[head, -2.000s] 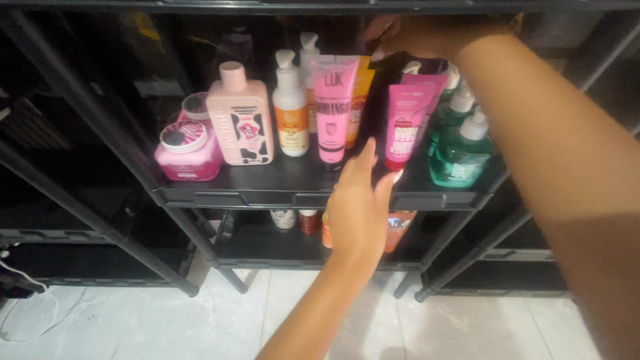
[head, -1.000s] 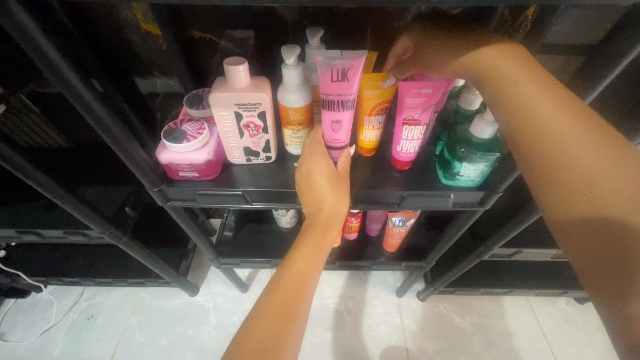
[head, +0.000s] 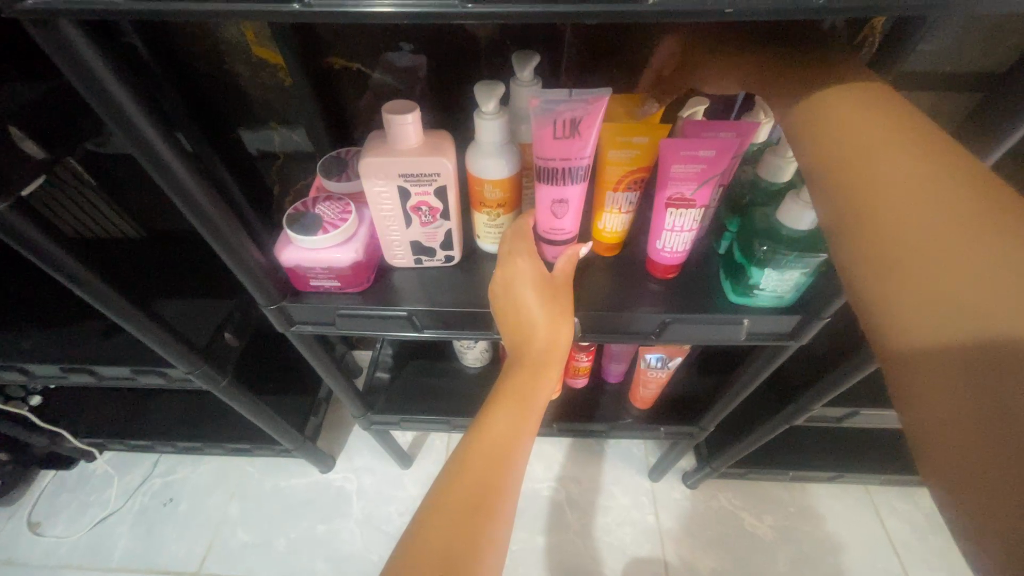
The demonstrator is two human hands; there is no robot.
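Note:
My left hand (head: 534,284) grips the base of an upright light pink squeeze tube (head: 566,172) on the black plastic shelf (head: 384,300). Blurred, my right hand (head: 688,68) reaches over the back of the row, by the top of the rear orange tube (head: 636,106); whether it holds anything cannot be told. Another orange tube (head: 628,188) stands in front of that one. To the right are a deep pink tube (head: 690,204), one more pink tube behind it, and green pump bottles (head: 772,260). White pump bottles (head: 494,180) stand left of my left hand.
Further left are a pale pink lotion bottle (head: 410,192) and pink jars (head: 328,244). The lower shelf (head: 424,392) holds several small containers, including an orange-pink tube (head: 658,376). Black shelf posts (head: 160,168) flank both sides. A white cable (head: 72,440) lies at lower left.
My left hand has moved left from near the deep pink tube to the light pink tube and grips its base. The light pink tube has shifted slightly right, beside the orange one.

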